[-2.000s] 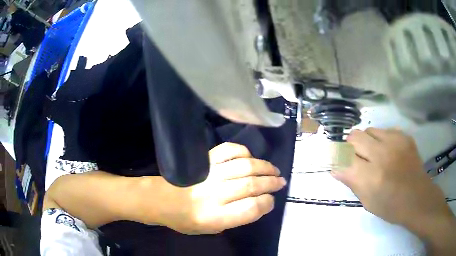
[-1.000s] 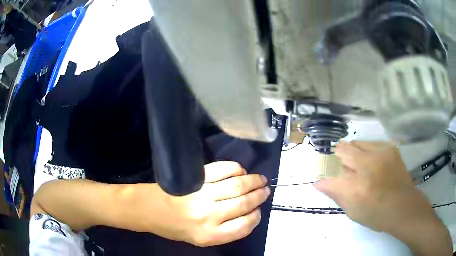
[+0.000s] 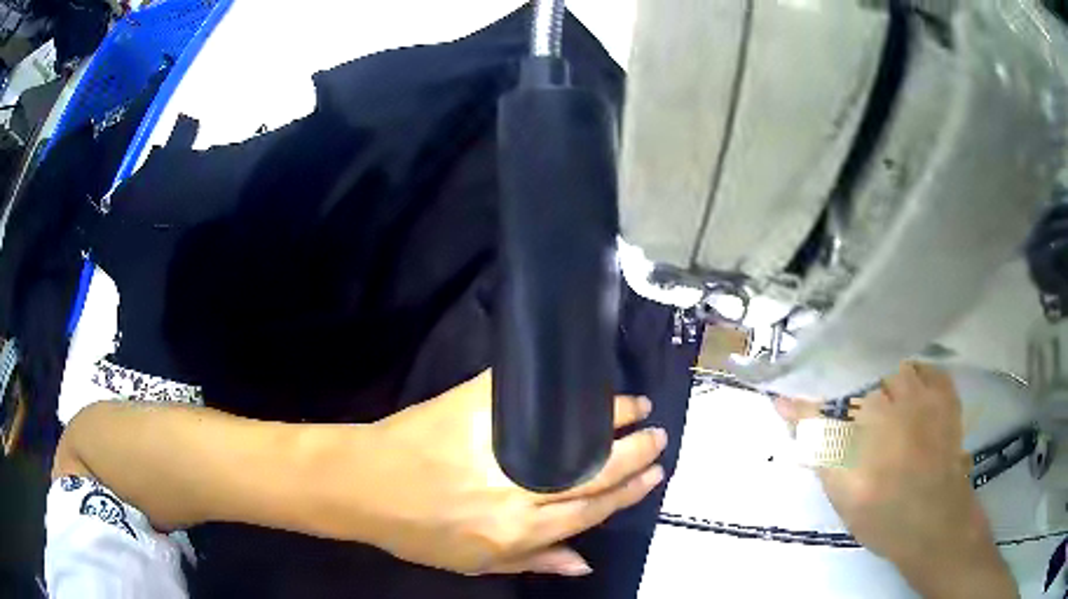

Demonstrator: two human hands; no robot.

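The black garment (image 3: 340, 246) spreads over the machine table, its straight right edge (image 3: 668, 398) running towards the presser foot area (image 3: 689, 324). My left hand (image 3: 515, 486) lies palm down on the cloth, fingers slightly spread, fingertips close to that edge; the black lamp cylinder (image 3: 556, 281) hides part of it. My right hand (image 3: 902, 468) has its thumb and fingers around the small cream ribbed knob (image 3: 827, 442), right of the cloth. The needle cannot be made out clearly. The off-white machine head (image 3: 796, 152) fills the upper right.
The lamp hangs from a silver flexible neck (image 3: 547, 26) over the cloth. A blue mesh basket (image 3: 129, 59) with black cloth (image 3: 53, 222) over it stands at the left. Snips or a similar dark tool (image 3: 1003, 456) lie right of my right hand. Patterned white cloth (image 3: 146, 384) shows beside the garment.
The view has shifted, so the lamp now stands further right over my left hand and the large upper knob is out of view. My left hand remains on the cloth, my right at the small knob.
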